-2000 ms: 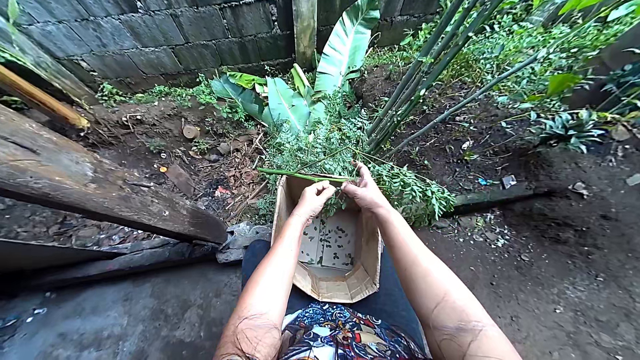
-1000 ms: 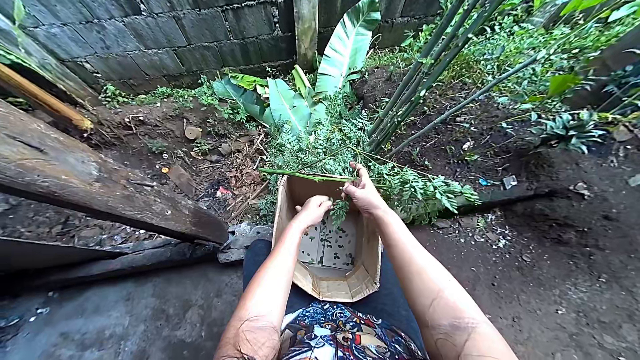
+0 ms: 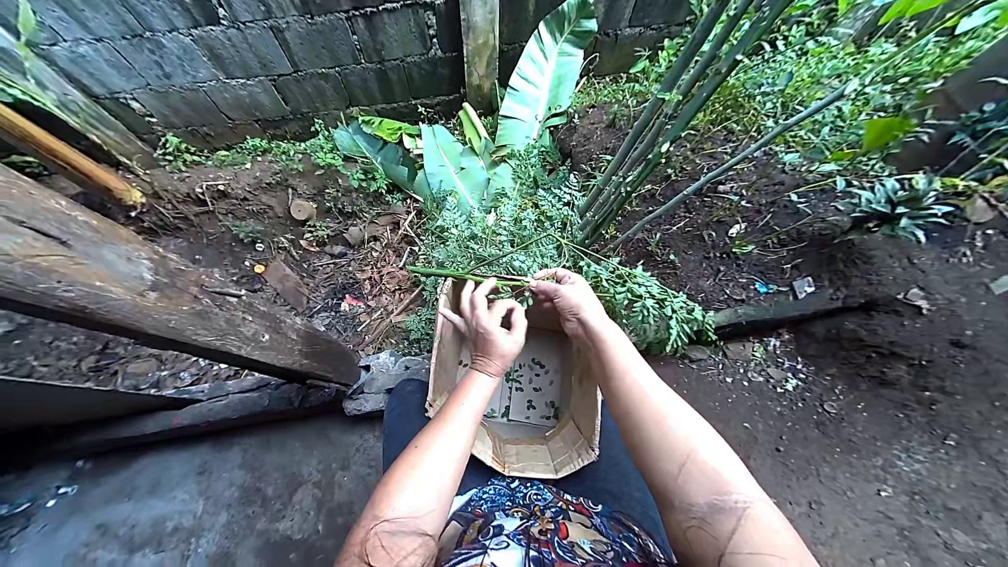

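Note:
A cardboard box [image 3: 539, 457] with cut, many-sided walls rests on my lap, small green leaflets [image 3: 535, 386] scattered over its floor. Above its far edge, my right hand [image 3: 568, 298] pinches a green leafy stem [image 3: 449, 273] that points left. My left hand [image 3: 490, 324] is just below the stem, its fingers curled and spread; whether a leaflet is between its fingertips cannot be told. Feathery compound leaves [image 3: 646, 303] hang to the right of my right hand, and more of this foliage [image 3: 512, 220] lies beyond the box.
A thick wooden post [image 3: 157, 291] slants across the left side. Broad banana leaves [image 3: 551, 71] and dark green stalks [image 3: 661, 118] rise ahead, before a concrete block wall [image 3: 260, 63]. A stone edging [image 3: 386, 382] lies left of the box, dark soil [image 3: 890, 441] to the right.
My left hand has risen from lower over the box to just under the stem, and its fingers have spread. My right hand stays on the stem in about the same place.

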